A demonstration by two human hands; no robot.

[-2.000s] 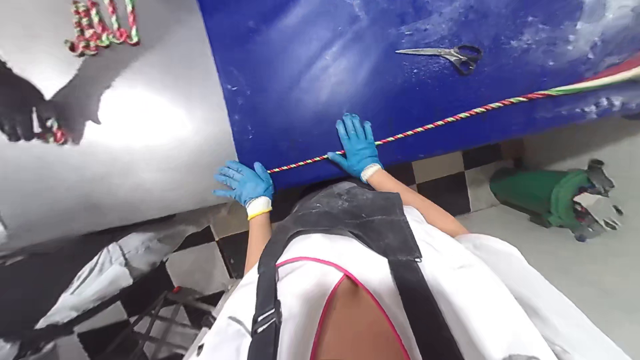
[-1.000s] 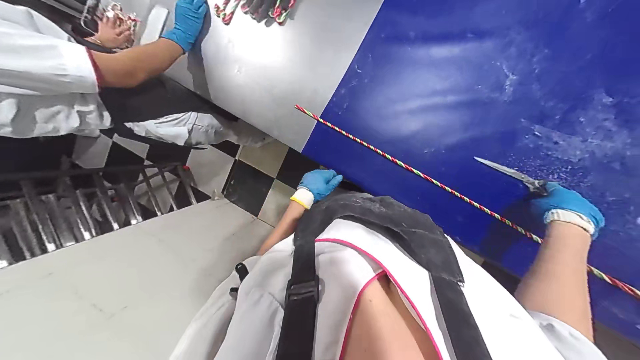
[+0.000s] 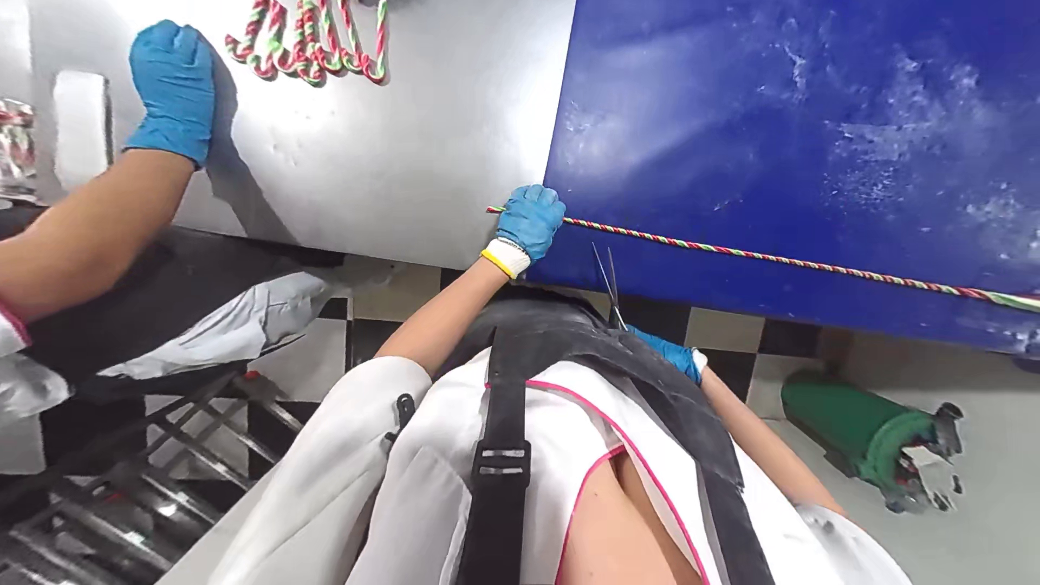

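My left hand, in a blue glove over a white knit one, is closed around a thin twisted candy rope near its end, where the steel surface meets the blue mat. A short tip of the red, green and white rope sticks out left of the fist. The rest runs right across the blue mat and thickens at the far right. My right hand, gloved alike, holds metal scissors at the table's front edge. Their blades are slightly apart and point up toward the rope; the handles are mostly hidden.
Several hooked candy canes lie at the back of the steel tabletop. A co-worker's blue-gloved hand rests left of them, beside a white block. A metal rack stands on the floor at lower left, a green cylinder at lower right.
My right hand has picked up the scissors from the blue mat and brought them to the table's front edge. My left hand has moved from the table's front edge onto the rope's end.
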